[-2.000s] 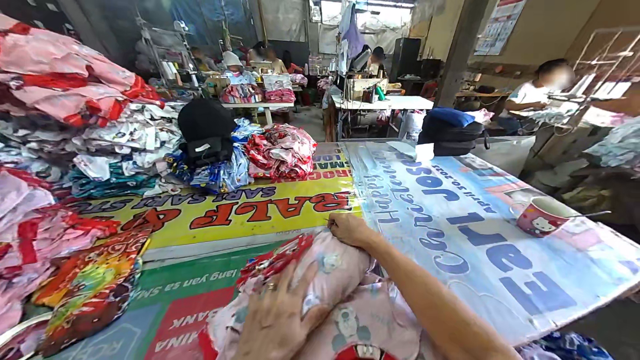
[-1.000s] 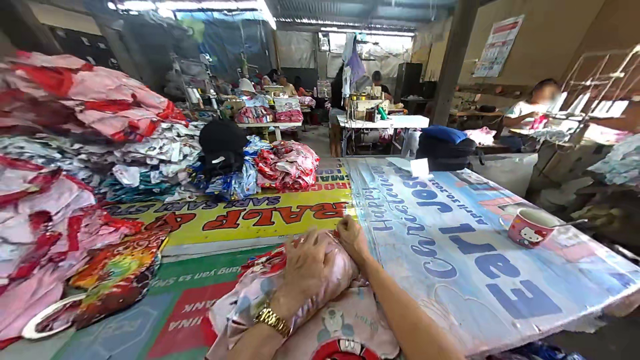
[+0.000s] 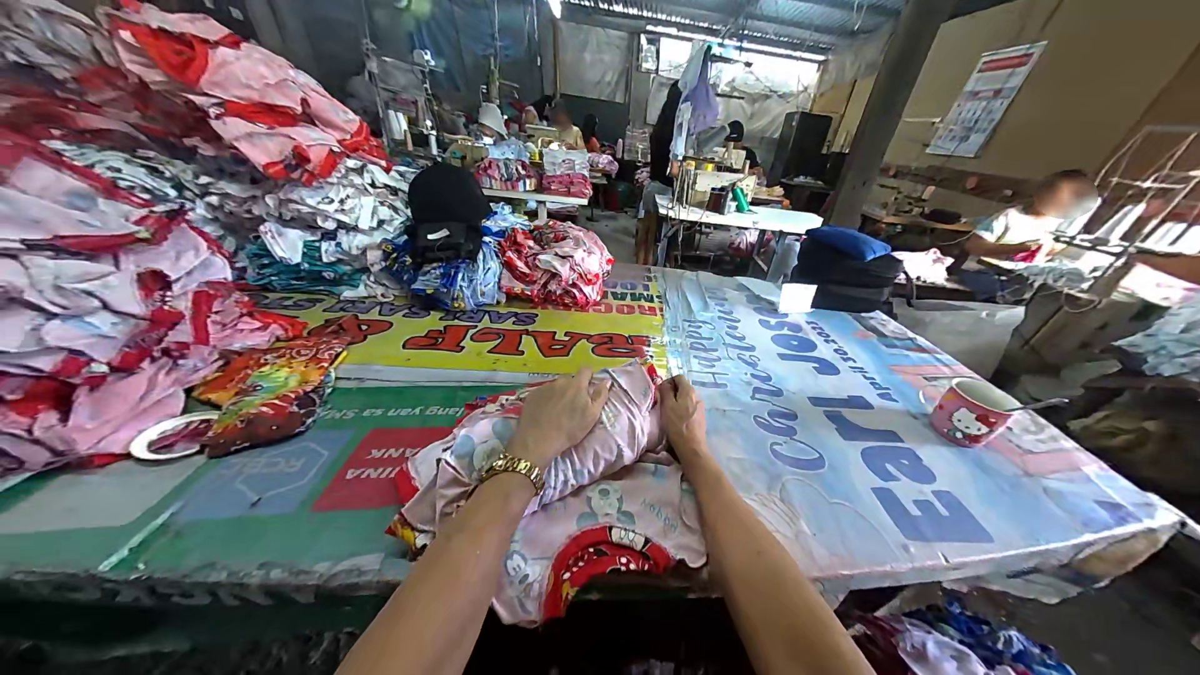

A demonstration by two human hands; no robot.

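A pink printed garment with red trim [image 3: 609, 525] lies partly folded over itself at the near edge of the table, its red neckline toward me. My left hand [image 3: 562, 412], with a gold watch at the wrist, presses on the folded-over cloth, fingers pointing away from me. At the fold's right end, my right hand [image 3: 682, 412] has its fingers closed on the cloth edge. Other garments with red and yellow edges show beneath at the left. My fingertips are partly hidden by the cloth.
Heaped pink and red garments [image 3: 84, 309] fill the left side. Behind are a black cap [image 3: 445, 211] and a red-white bundle [image 3: 558, 262]. A mug with a spoon [image 3: 970, 412] stands right, a dark bag [image 3: 844, 267] at the far edge. People sit at sewing machines beyond.
My left hand has moved from flat on the garment's left part up to the fold near my right hand. More of the cloth is now folded over. The right hand stays at the fold's right end.
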